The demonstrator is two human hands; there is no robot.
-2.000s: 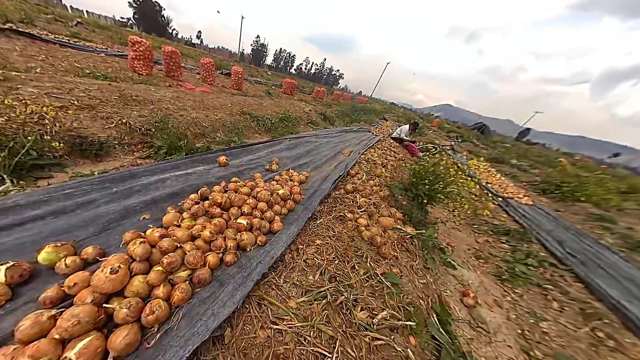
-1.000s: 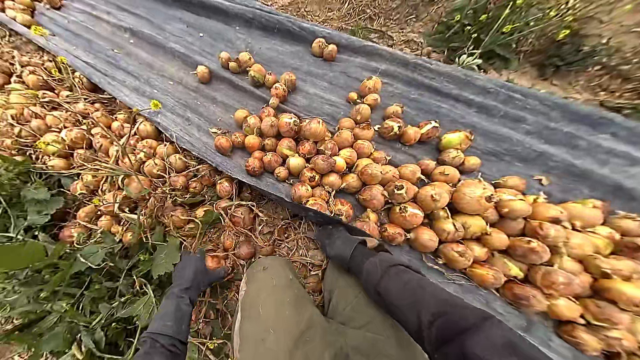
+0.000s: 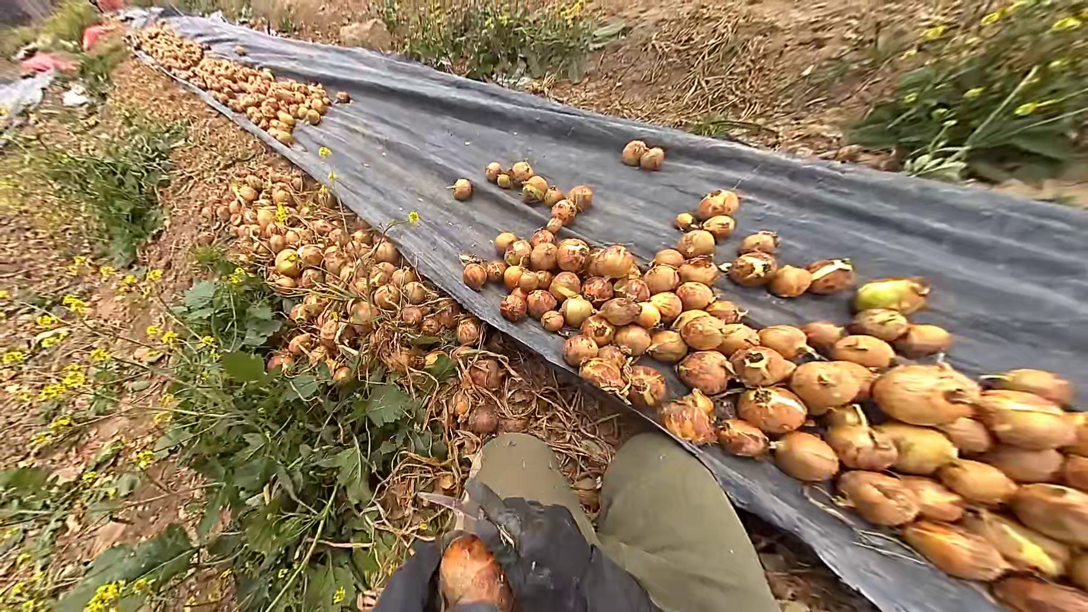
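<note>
At the bottom of the head view both hands are together in dark gloves, in front of my knees. My left hand (image 3: 418, 581) is closed around an onion (image 3: 473, 571). Beside it, my right hand (image 3: 537, 537) touches the onion's top; a thin blade-like thing (image 3: 442, 501) sticks out to the left of the fingers, its handle hidden. A long dark plastic sheet (image 3: 544, 183) lies to the right with a big pile of onions (image 3: 837, 387) on it. Onions with dry stalks (image 3: 357, 293) lie on the soil left of the sheet.
Green weeds with yellow flowers (image 3: 280, 450) grow close on the left. A further onion heap (image 3: 246, 89) lies on the sheet at the upper left. More weeds (image 3: 977, 110) stand beyond the sheet. My knees (image 3: 680, 518) are at the sheet's near edge.
A second ago my hands were apart, the left by the ground onions and the right at the sheet's edge; now they are together at an onion. The view has swung down from the field.
</note>
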